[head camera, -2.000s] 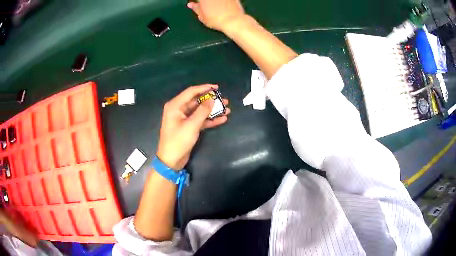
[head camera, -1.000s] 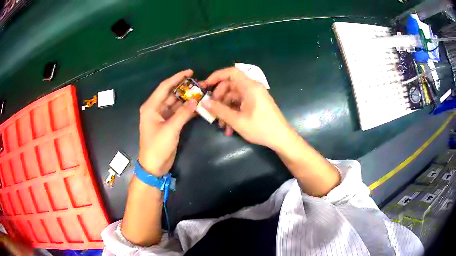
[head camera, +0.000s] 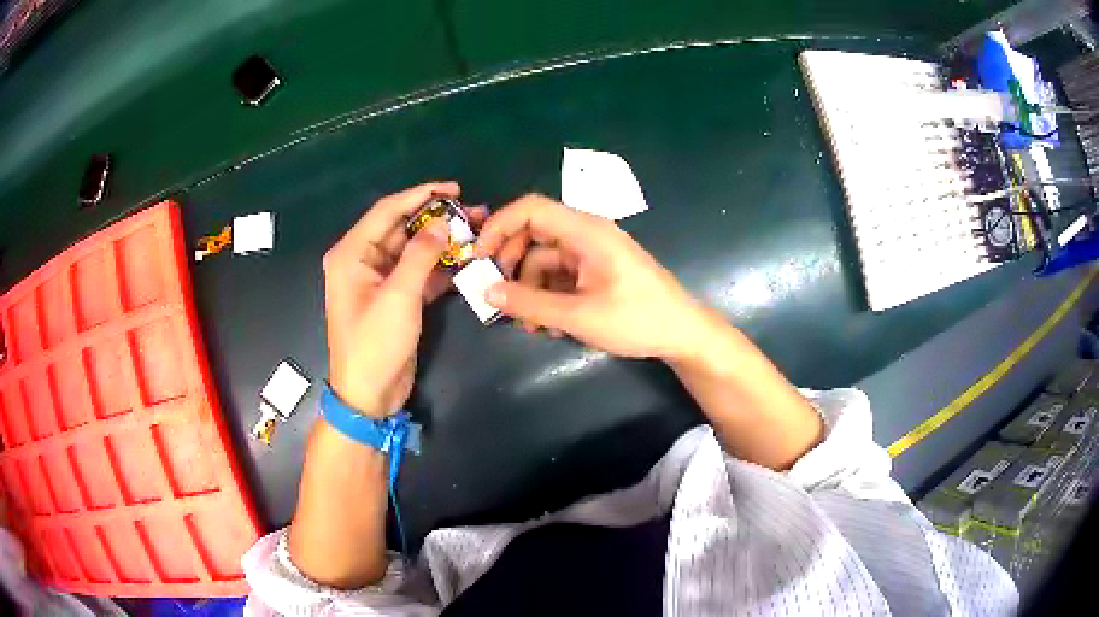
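My left hand (head camera: 383, 289), with a blue wrist strap (head camera: 362, 424), holds a small dark-framed watch housing (head camera: 424, 217) in its fingertips; gold-yellow shows inside. My right hand (head camera: 591, 283) pinches a white square display module (head camera: 480, 289) just below the housing. Its orange-gold flex cable (head camera: 456, 253) reaches to the housing; whether it is attached is hidden by the fingers. Two more display modules lie on the bench to the left, one higher (head camera: 254, 233) and one lower (head camera: 287, 389), each with a gold tail.
An orange-red tray (head camera: 115, 398) lies at left. A white wipe (head camera: 599, 183) lies beyond my right hand. Dark units (head camera: 256, 80) sit on the green belt at the far left. A white perforated board (head camera: 886, 181), a translucent syringe (head camera: 974, 106) and cables are at right. Cartons (head camera: 994, 482) stand lower right.
My right hand came back from the belt and took hold of the display module at the housing. The module has since swung slightly down and left. The dark units moved left along the belt.
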